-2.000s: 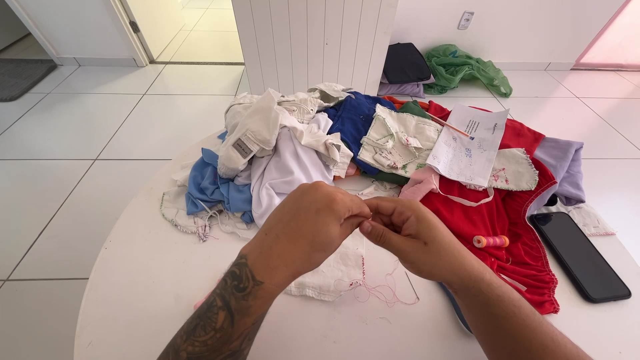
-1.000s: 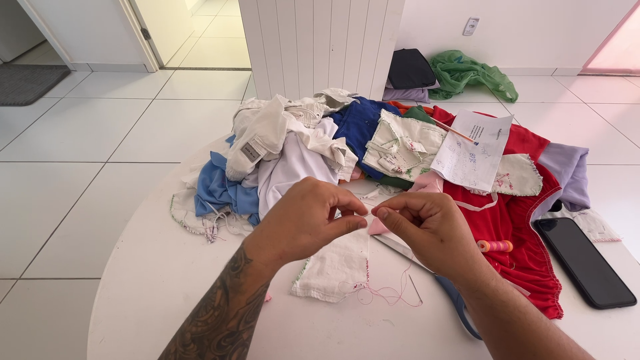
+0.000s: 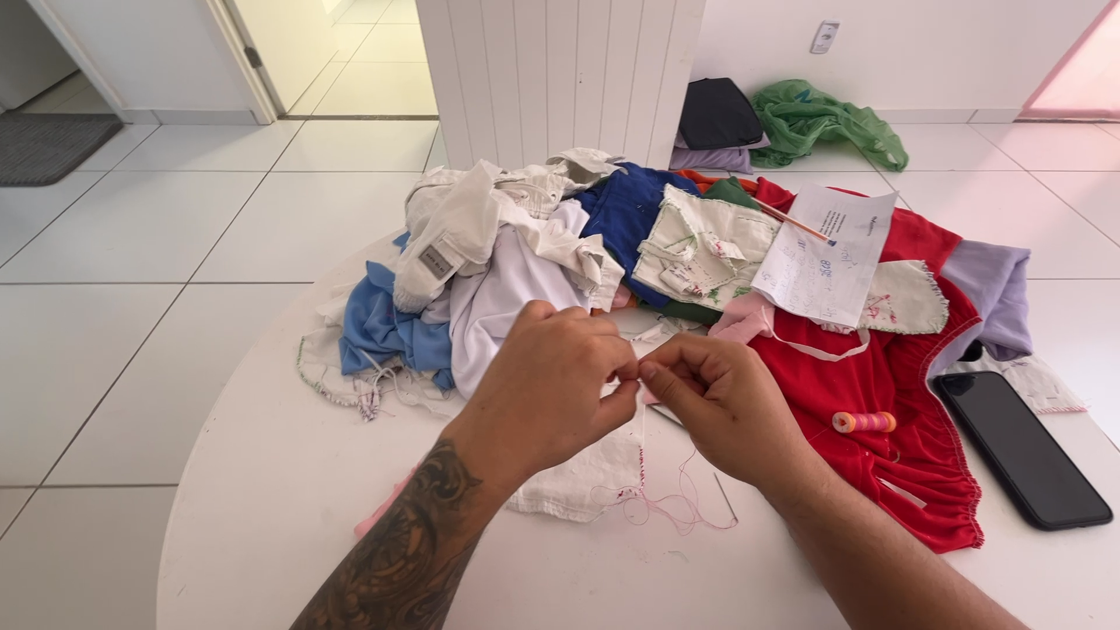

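Observation:
My left hand [image 3: 560,385] and my right hand [image 3: 731,394] meet at the fingertips above the table, each pinching. Pink thread [image 3: 678,507] trails below them, so they seem to pinch its fine end, though the end itself is too small to make out. Under my hands lies a white cloth piece [image 3: 586,477] with red stitching along its edge. A sewing needle [image 3: 726,500] rests on the table to the right of that cloth. The pink and orange thread spool [image 3: 864,423] lies on red fabric [image 3: 822,376], right of my right hand. A metal tool shows partly behind that hand.
A heap of garments covers the back of the round white table [image 3: 227,525], with blue cloth [image 3: 394,324], white cloth [image 3: 516,297] and embroidered scraps [image 3: 700,245]. A written paper sheet [image 3: 827,254] and a pencil-like stick [image 3: 792,220] lie on top. A black smartphone [image 3: 1024,451] is at right.
My hands were joined at the fingertips two seconds ago, stood slightly apart one second ago, and now touch again. The cloth, needle and spool have not plainly moved.

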